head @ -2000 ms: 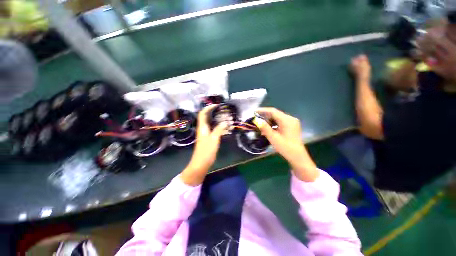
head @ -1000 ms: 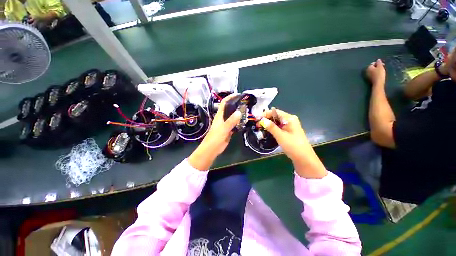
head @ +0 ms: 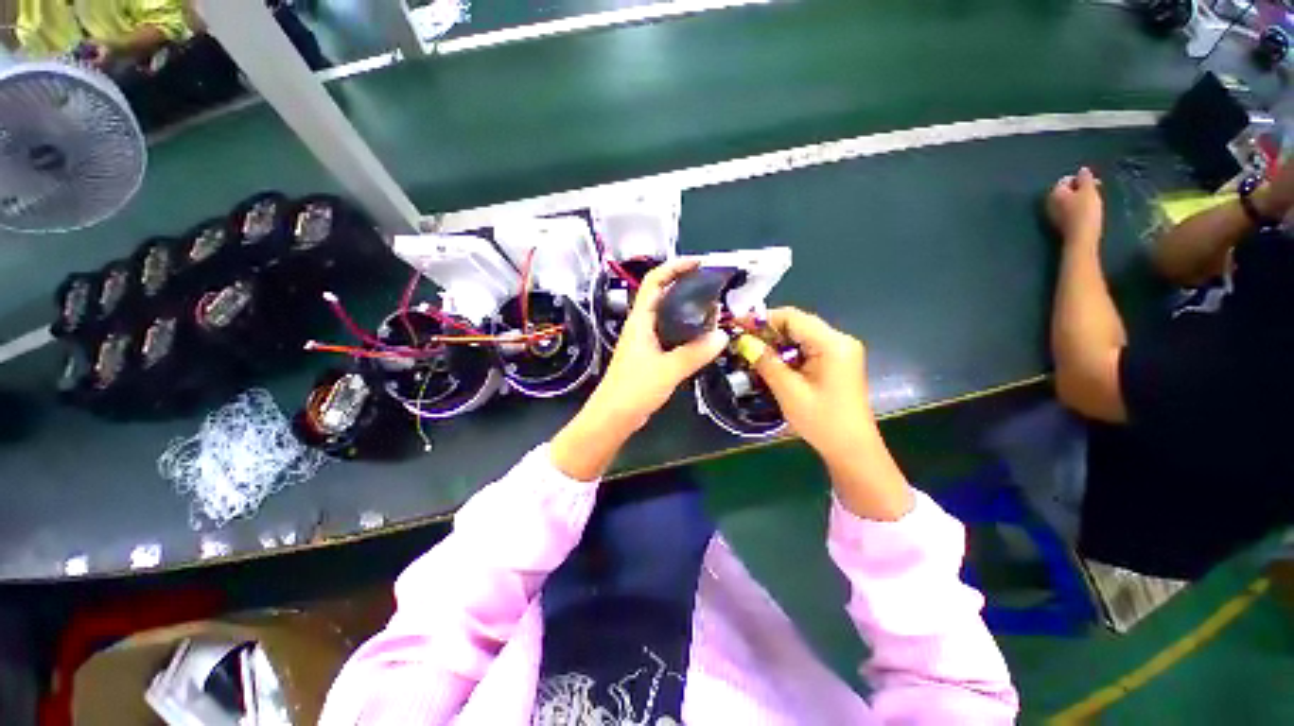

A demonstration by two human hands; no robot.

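Note:
My left hand holds a black round module, its smooth dark shell facing up, above the rightmost housing body. My right hand pinches thin wires close beside the module, with a small yellow-tipped item at the fingertips. The wire ends are too small and covered to tell. Several white-rimmed housing bodies stand in a row, open end up, such as one with red and orange lead wires. White mounting brackets point to the far side.
Black modules stand in two rows at left. One more module lies near a tangled white heap. A metal post and a fan are at the far left, a carton below. A person's arm rests at right.
My left hand has turned the module, so its silvery centre no longer shows and its black shell faces up. My right hand stays close beside it at the wires.

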